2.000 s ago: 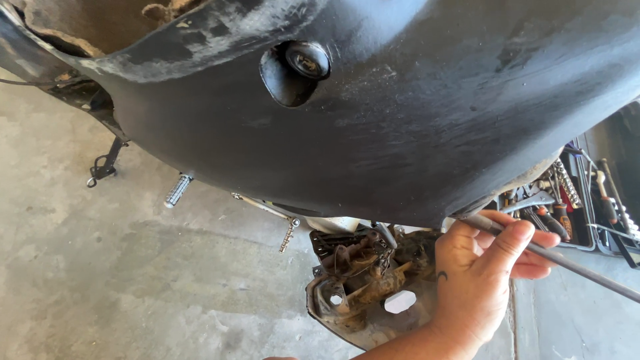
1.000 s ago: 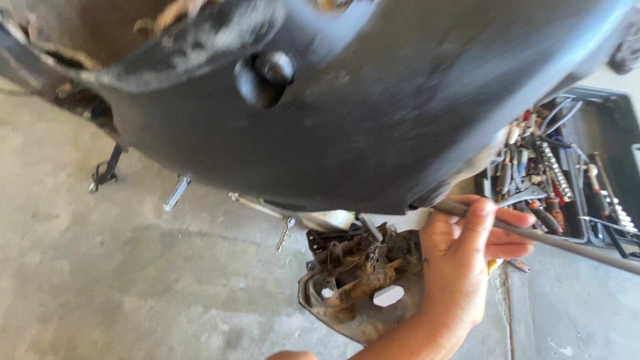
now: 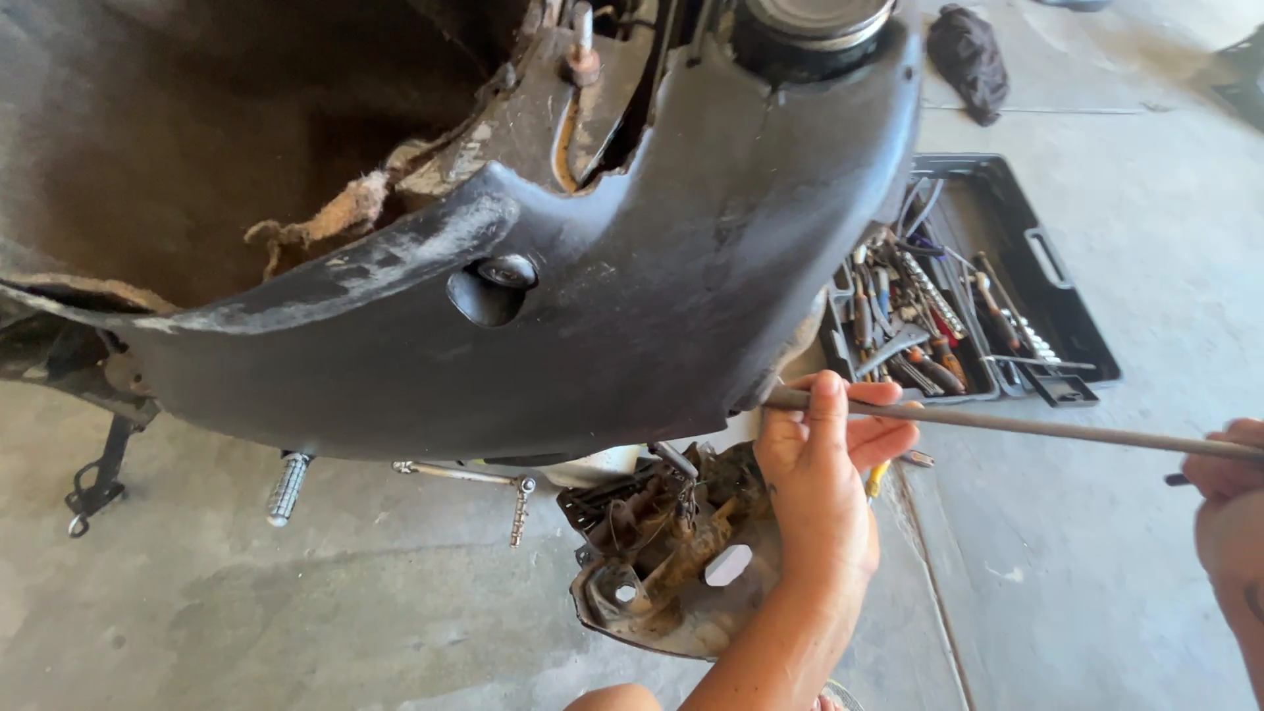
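Note:
The black body panel [image 3: 592, 346] of what looks like a scooter or motorcycle fills the upper left and middle. At its lower right corner, my left hand [image 3: 829, 454] pinches a long grey metal rod [image 3: 1037, 428] between thumb and fingers, close to the rod's end. That end meets the panel edge; whether it goes in behind is hidden. My right hand [image 3: 1229, 494], cut off by the right frame edge, is closed around the rod farther along. A short dark tip pokes out beside its fingers.
A black tool case [image 3: 1076, 316] holding screwdrivers and other tools lies on the concrete floor. Below the panel rests a dirty mechanical part with a broad cover [image 3: 681, 632]. A ribbed footpeg [image 3: 287, 489] and a metal lever [image 3: 464, 476] stick out underneath. Dark cloth [image 3: 968, 64] lies at the top right.
The view has shifted, showing more of the panel's top and the tool case. My right hand has come into view on the rod; my left hand stays on it near the panel corner.

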